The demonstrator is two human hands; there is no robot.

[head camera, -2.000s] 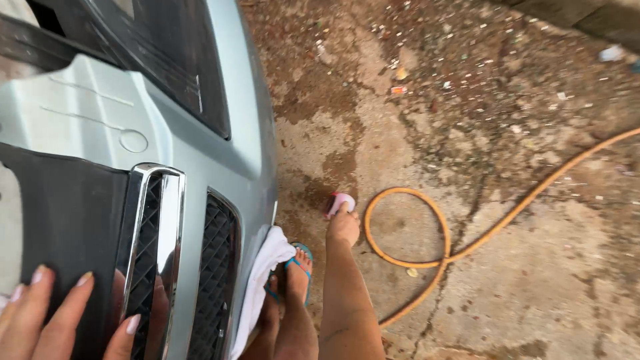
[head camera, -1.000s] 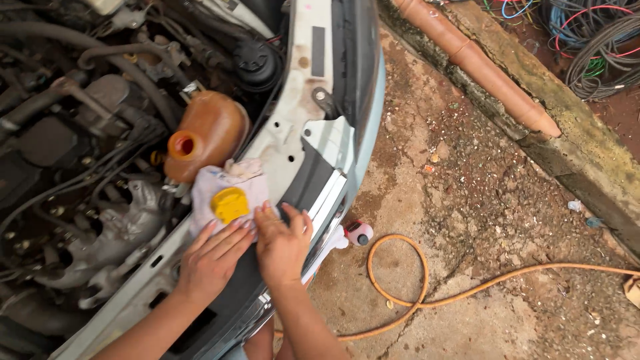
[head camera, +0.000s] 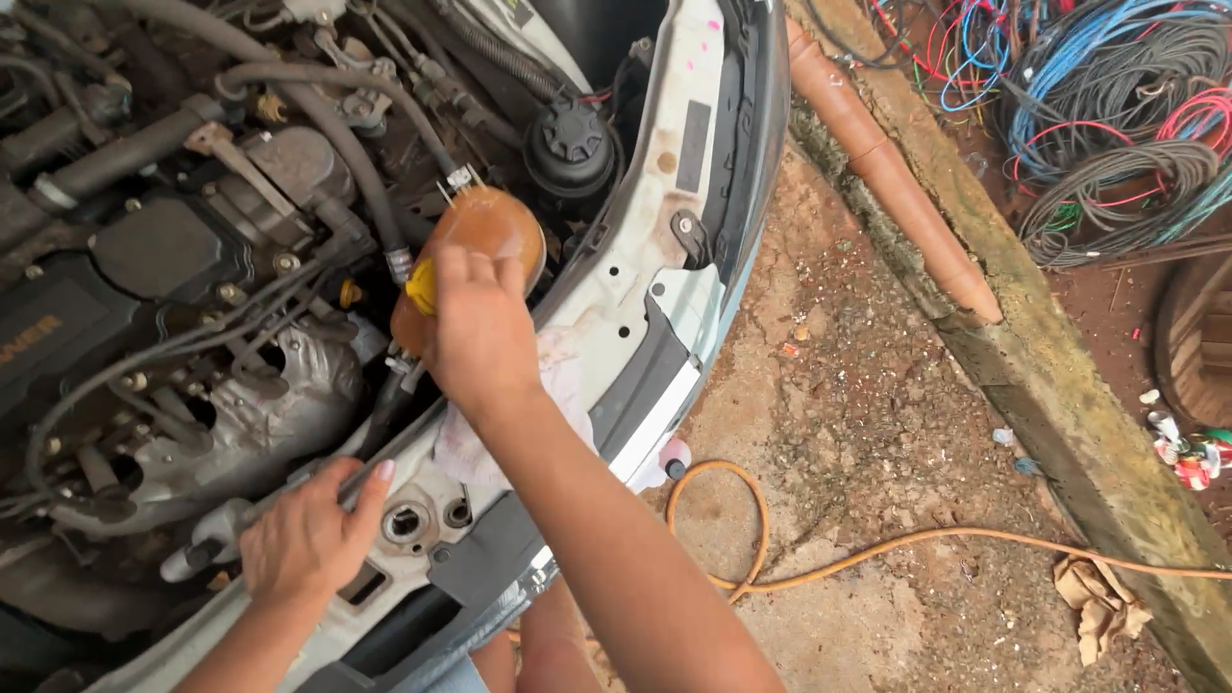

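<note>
In the head view, my right hand [head camera: 483, 327] grips the yellow cap [head camera: 421, 287] at the mouth of the orange-brown coolant expansion tank [head camera: 491, 229]. The cap sits at the tank's opening; my fingers hide part of it. My left hand [head camera: 310, 529] rests on the inner edge of the car's front panel [head camera: 616, 318], fingers over the rim, holding no loose thing. A pinkish-white cloth [head camera: 472, 448] lies on the panel beneath my right forearm, below the tank.
Engine hoses [head camera: 318, 72] and a black reservoir cap [head camera: 570, 144] surround the tank. Beyond the bumper, an orange hose [head camera: 924, 534] loops over rough ground beside a pink bottle [head camera: 676, 460]. Further off are a clay-coloured pipe [head camera: 895, 183] and coiled cables [head camera: 1107, 154].
The yellow cap, held over the cloth by both hands one second ago, is now at the tank's mouth in my right hand. My left hand has moved onto the panel edge.
</note>
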